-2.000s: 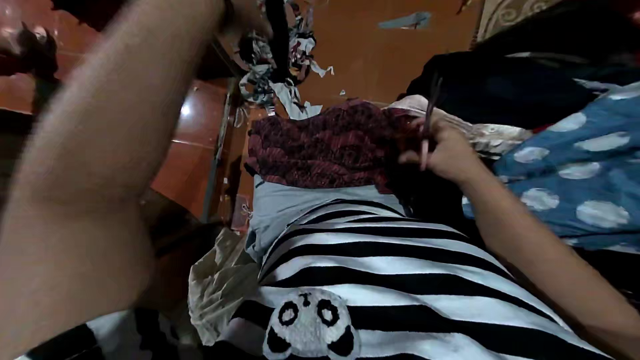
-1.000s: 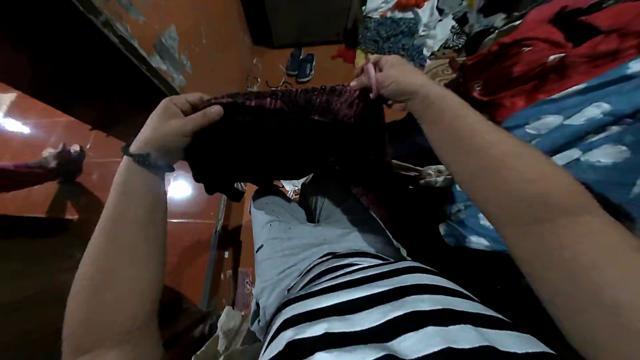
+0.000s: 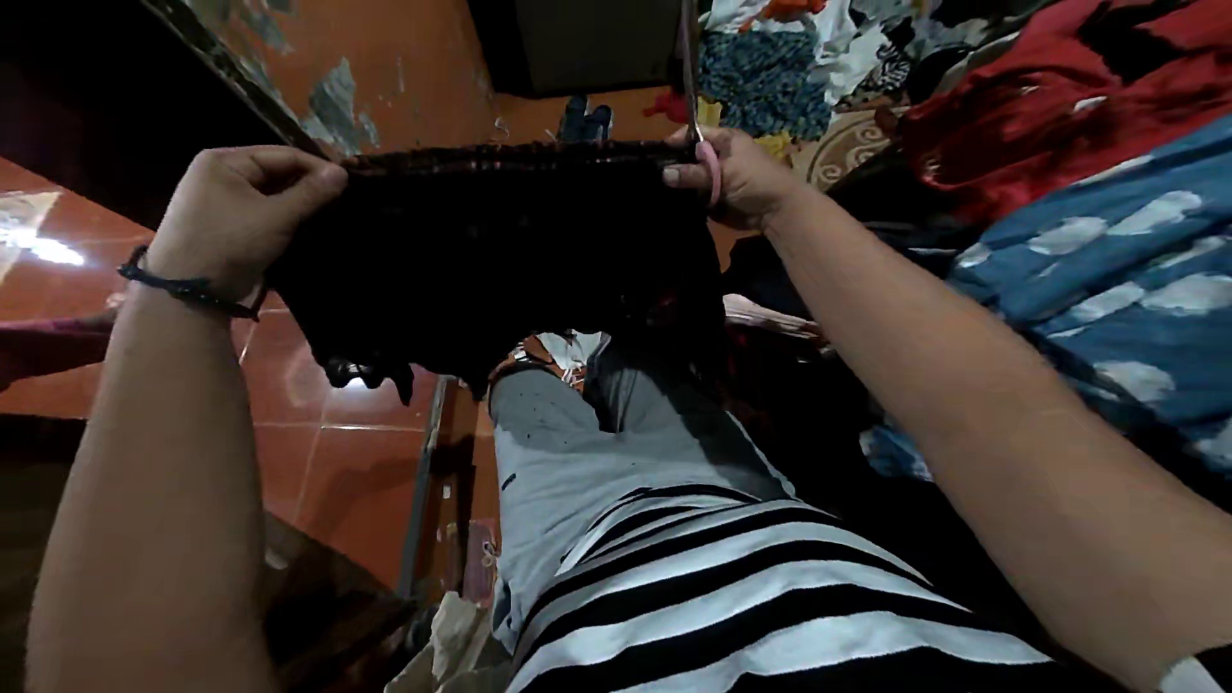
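Note:
A dark garment with a gathered upper edge hangs stretched between my hands above my lap. My left hand pinches its upper left corner between thumb and fingers. At the upper right corner, my right hand grips the cloth and also has a pair of scissors with pink handles in it. The blades point up, away from me, and look closed. The rest of the garment is too dark to make out, and its lower edge hangs unevenly.
To the right lie a blue cloth with white spots and a red garment. Beyond my right hand are a blue patterned cloth and other clothes. A pair of dark slippers stands on the floor ahead. A door track crosses the tiles at left.
The garment lay on my lap two seconds ago; my hands have since lifted it and spread it. My left hand has come down from the top onto its corner. The view has tilted upward.

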